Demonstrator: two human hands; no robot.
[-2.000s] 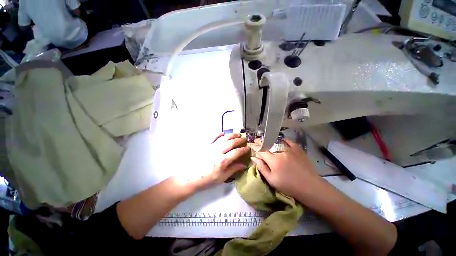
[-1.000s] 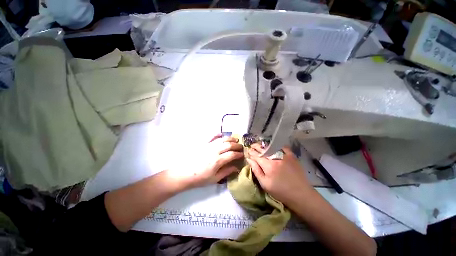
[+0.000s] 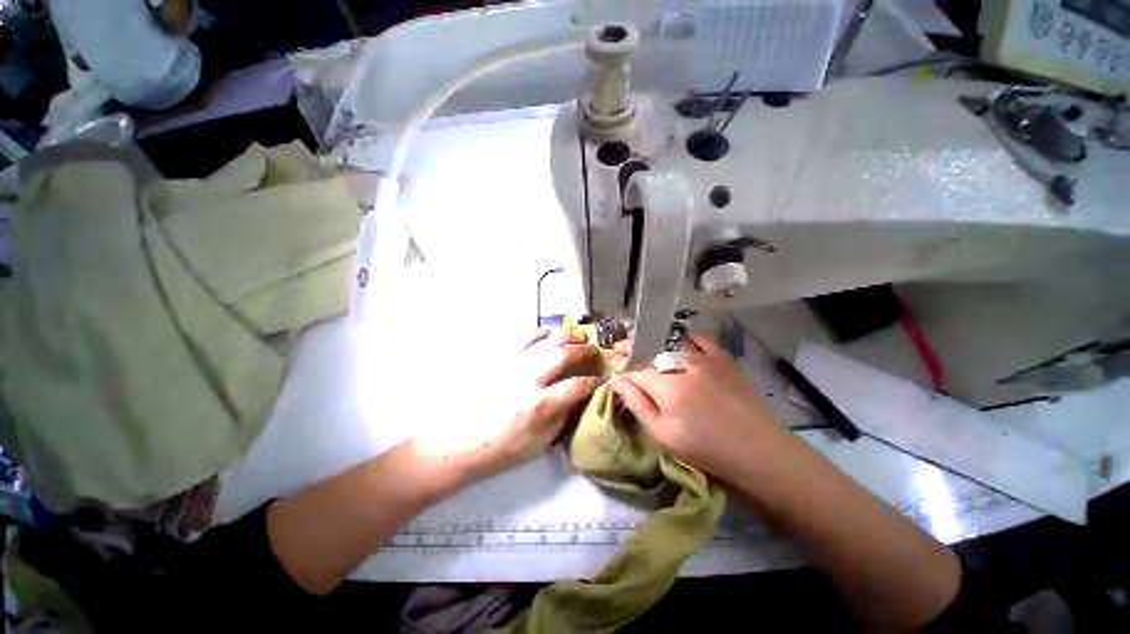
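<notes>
The olive garment piece lies under the presser foot and needle of the white sewing machine. It is bunched in front of the foot and hangs over the table's front edge. My left hand presses and pinches the cloth just left of the needle; strong glare washes out part of it. My right hand pinches the cloth just right of the needle, its fingers close to my left fingertips. The exact stitching point is partly hidden by the fingers and the white machine guard.
A pale green cut fabric pile lies left. A long white strip, a dark stick, a black object and a red stick lie right, near the machine arm. A measuring tape runs along the front edge. A person is at far left.
The view has shifted, moving the whole scene in the picture. Both hands stay on the cloth at the needle, and a little olive cloth now shows beyond the left fingertips.
</notes>
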